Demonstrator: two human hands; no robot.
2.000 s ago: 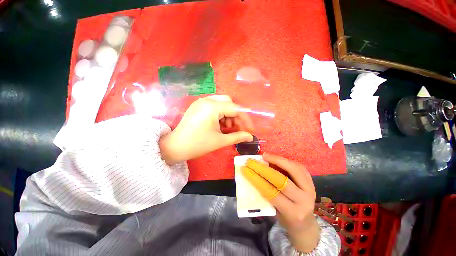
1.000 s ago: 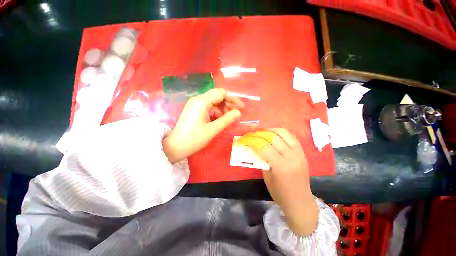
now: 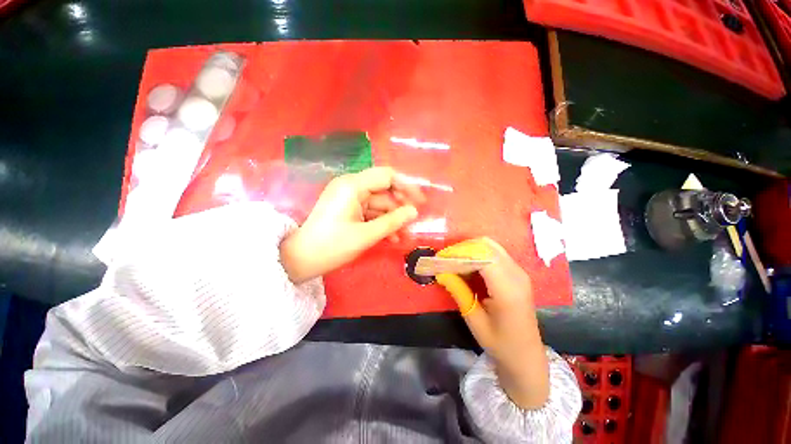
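A small black disc, likely a watch head (image 3: 421, 265), lies on the red work mat (image 3: 347, 299) near its front edge. My right hand (image 3: 487, 286), with yellow-orange finger cots, grips a pale squeegee card (image 3: 451, 265) seen nearly edge-on, its end over the disc. My left hand (image 3: 347, 225) is just up and left of the disc, thumb and fingers curled. Clear glossy film (image 3: 421, 186) shows as bright streaks beside its fingertips; whether the fingers hold it is unclear.
A strip with pale round discs (image 3: 198, 113) lies at the mat's left. A green patch (image 3: 330, 152) is upper middle. White wipes (image 3: 592, 225) lie at the right, beside a clear jar (image 3: 681, 218). Red trays stand at upper right (image 3: 659, 35) and lower right (image 3: 598, 395).
The card, earlier flat over the disc area, is now tilted up on edge, and the black disc shows again. My left hand has stayed nearly in place.
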